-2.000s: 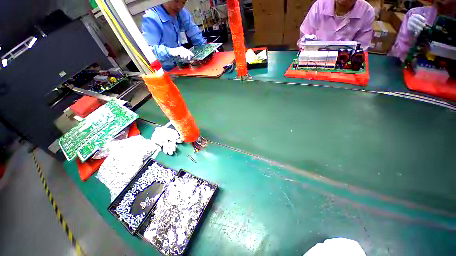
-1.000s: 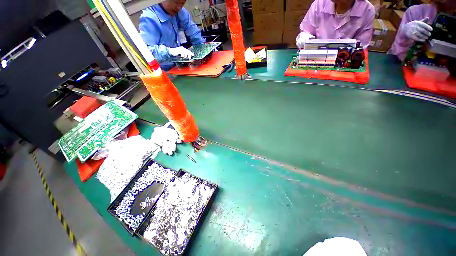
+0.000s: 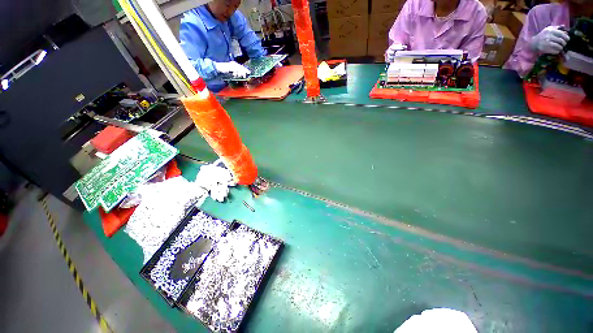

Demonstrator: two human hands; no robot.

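The black screw tray point(image 3: 281, 250) lies on the near left of the bench. Its left compartment holds a thinner ring of small silvery screws point(image 3: 218, 224) with dark floor showing. Its right compartment is heaped with them. A whitish crumpled plastic bag point(image 3: 162, 211) touches the tray's far left side. A rounded white shape point(image 3: 437, 322) is cut off by the bottom edge, right of centre. It may be my gloved right hand, but no fingers show and I cannot tell what it holds. My left hand is out of the picture.
Green boards point(image 3: 127, 170) rest over a red-orange pad at left. Crumpled white gloves point(image 3: 216, 181) lie beside an orange-wrapped post point(image 3: 224, 140). A second post point(image 3: 307, 52) stands farther back. Across the bench point(image 3: 390, 169), co-workers in blue and pink handle boards; one populated board point(image 3: 426, 77) sits on a red pad.
The pink-clad co-workers' gloved hands have shifted slightly at their boards. The view has moved very slightly. The white shape and the tray look unchanged.
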